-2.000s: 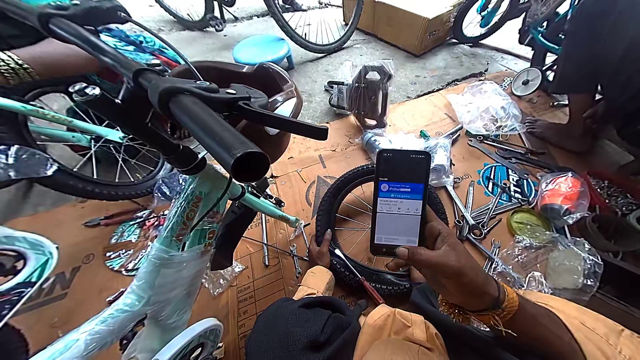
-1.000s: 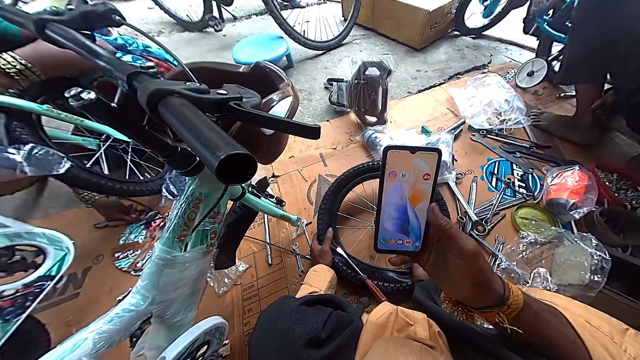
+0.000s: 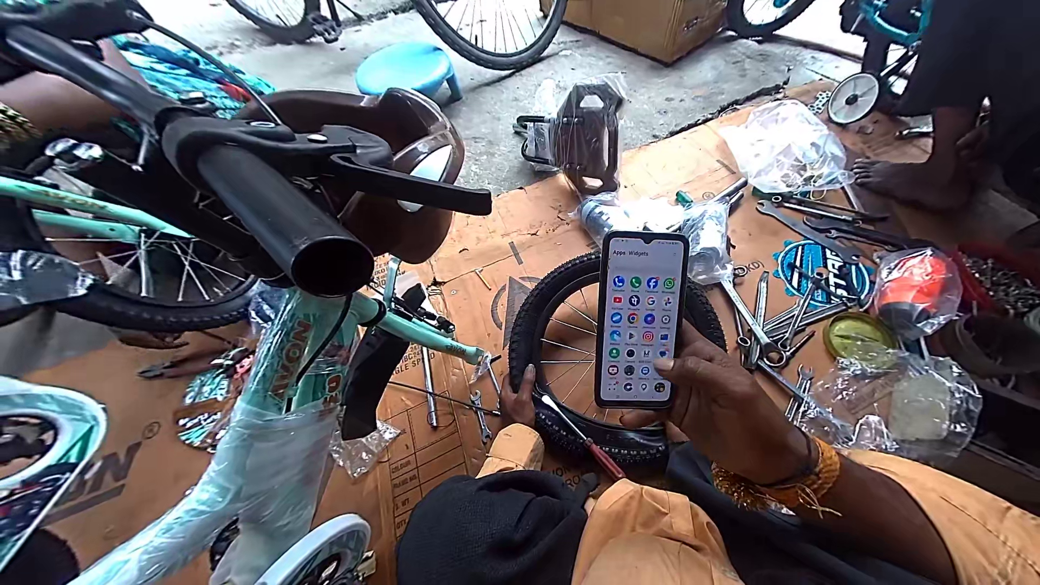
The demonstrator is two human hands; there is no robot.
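My right hand (image 3: pixel 707 406) holds a smartphone (image 3: pixel 642 325) upright, its lit screen showing rows of app icons. The thumb lies at the screen's lower right edge. Behind the phone a small bicycle wheel (image 3: pixel 532 325) with a knobby tyre lies on the cardboard. My left hand (image 3: pixel 518 398) rests against the tyre's left side, its fingers partly seen, the rest covered by an orange sleeve. A screwdriver with a red handle (image 3: pixel 605 461) lies across the lower edge of the tyre, near my lap.
A mint bicycle frame (image 3: pixel 276 406) in plastic wrap, with a black handlebar (image 3: pixel 284 215), fills the left. Spanners (image 3: pixel 760 325) and plastic bags (image 3: pixel 784 146) lie right. A blue stool (image 3: pixel 406 71) stands behind. Another person's foot (image 3: pixel 910 180) is at right, a person's arm (image 3: pixel 61 93) at upper left.
The phone's screen has gone from a white and blue page to a home screen, and now to a grid of app icons. My left hand has stayed at the tyre.
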